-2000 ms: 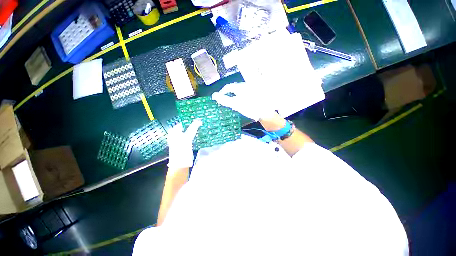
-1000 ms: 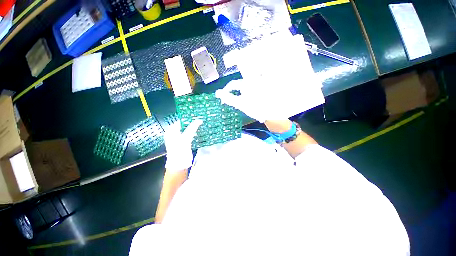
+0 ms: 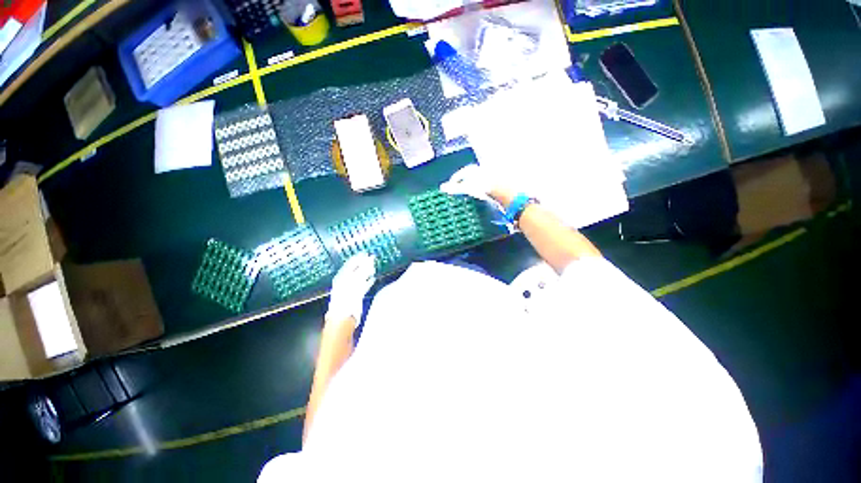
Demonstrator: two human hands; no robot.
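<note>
Several green circuit board panels lie in a row along the bench's near edge: a far-left one [image 3: 225, 274], one beside it [image 3: 298, 262], a third [image 3: 365, 236] and a right one [image 3: 446, 220]. My left hand [image 3: 353, 281], in a white glove, has its fingers at the lower edge of the third panel; whether it grips it is unclear. My right hand [image 3: 468, 181], white-gloved with a blue wrist strap, is at the top right edge of the right panel. Its fingertips are overexposed.
Two phones [image 3: 361, 152] [image 3: 408, 133] lie on bubble wrap [image 3: 316, 123]. A panel of pale round parts [image 3: 249, 149] is left of them. White papers [image 3: 548, 151], a silver tool [image 3: 642, 121] and a black phone [image 3: 629, 74] are right. A blue bin [image 3: 210, 58] and cardboard box [image 3: 28, 283] stand left.
The large panel between my hands is now down at the right, near the bench edge, and the third panel is uncovered. My left hand has moved down to that panel; my right hand has turned.
</note>
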